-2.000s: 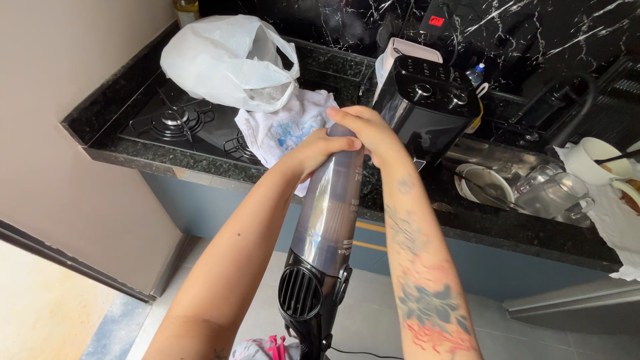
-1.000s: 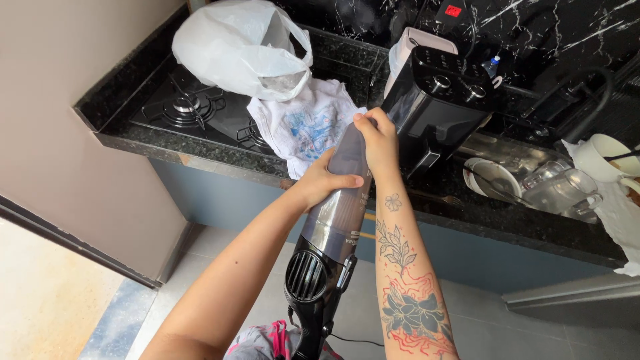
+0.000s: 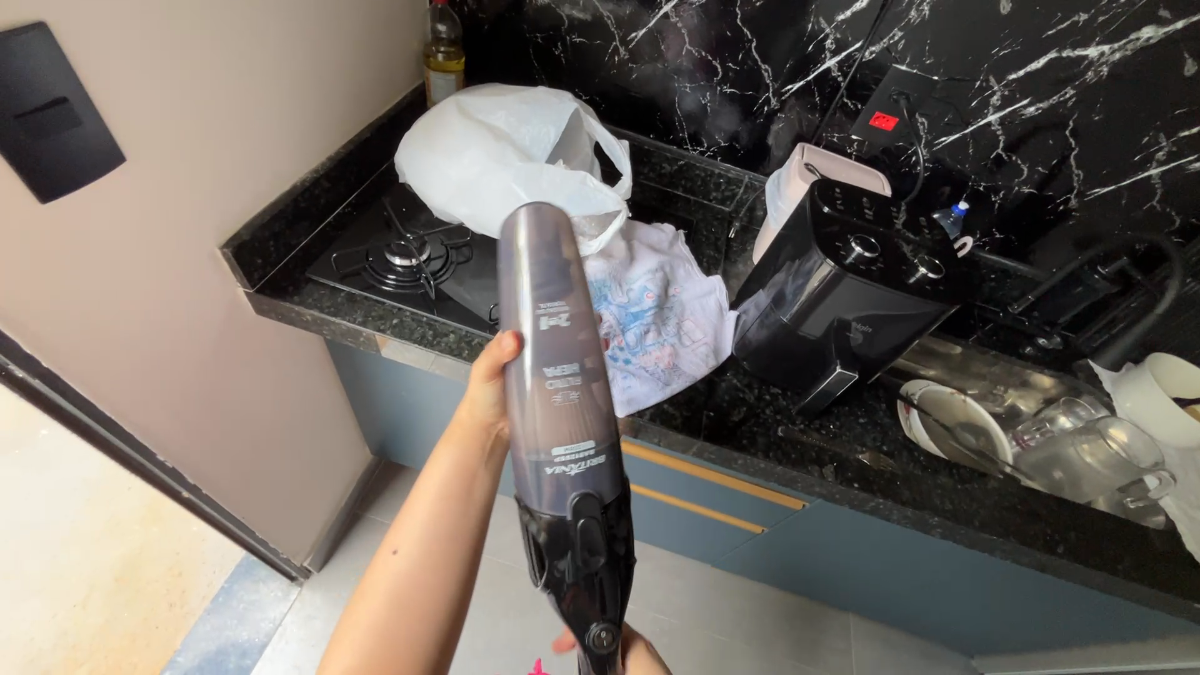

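Observation:
A handheld vacuum cleaner [image 3: 567, 375] with a smoky clear dust container and black body stands nearly upright in the middle of the view. My left hand [image 3: 492, 380] grips the container from its left side, the thumb on the front and the other fingers hidden behind. Low in the view, my right hand [image 3: 628, 652] is around the black lower part by the round switch, mostly hidden behind it. Behind the container, a white cloth with a blue print [image 3: 670, 319] lies on the counter beside a white plastic bag [image 3: 506, 155].
On the black stone counter are a gas cooktop [image 3: 403, 262], a black air fryer [image 3: 834, 281], a pink bin [image 3: 834, 169] and an oil bottle [image 3: 443, 56]. Glass jugs and bowls [image 3: 956, 427] fill the sink at right. Blue drawers [image 3: 694, 487] run below.
My right hand has moved from the top of the dust container down to the black lower body. The vacuum has turned, so its vent no longer shows and its lettering faces me.

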